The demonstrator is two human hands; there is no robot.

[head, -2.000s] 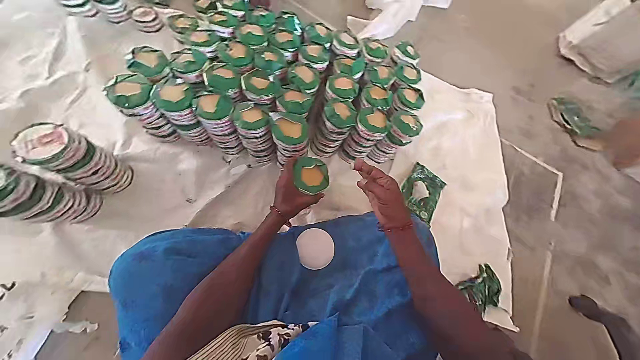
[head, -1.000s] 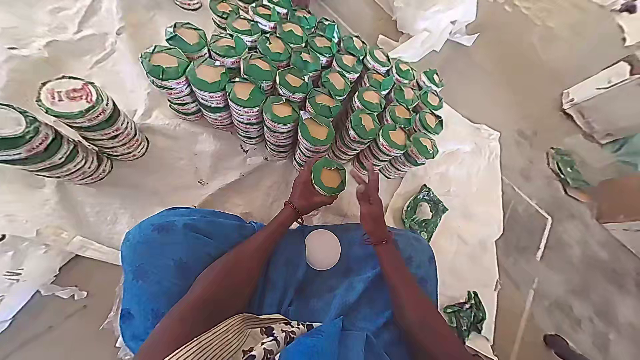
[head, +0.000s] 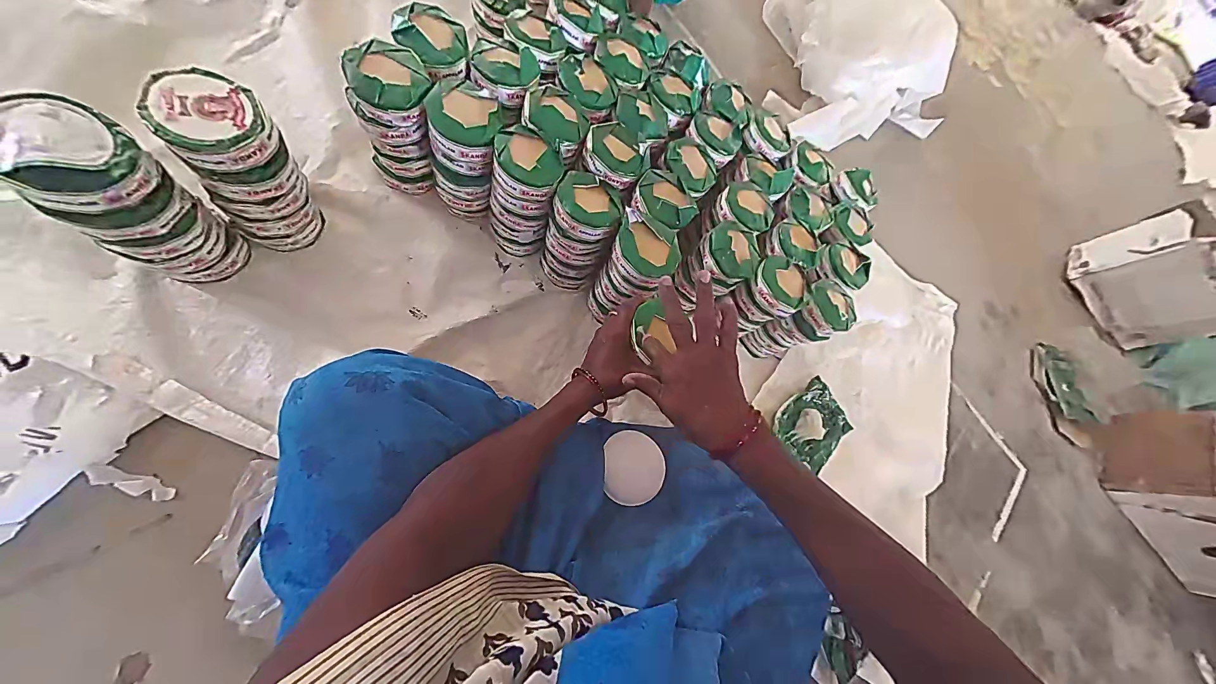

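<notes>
My left hand (head: 613, 356) grips the side of a round green-wrapped pack (head: 650, 328) with a tan top, just in front of the near stacks. My right hand (head: 701, 370) lies over that pack, palm down with fingers spread, partly covering its top; whether it presses on it cannot be told. A white disc (head: 635, 467) rests on the blue cloth (head: 551, 532) over my lap. Beyond my hands stand many stacks of similar round packs (head: 649, 245), with green folded rims and tan centres.
Two more stacks (head: 204, 114) lean at the left on the white sheet (head: 380, 285). A green ring-shaped wrapper (head: 812, 425) lies right of my hands. Crumpled white sheeting (head: 864, 57) is at the back, and open cardboard boxes (head: 1149, 275) stand at the far right.
My right hand has moved from beside the pack to over its top. My left hand keeps hold of the pack. The view has shifted somewhat.
</notes>
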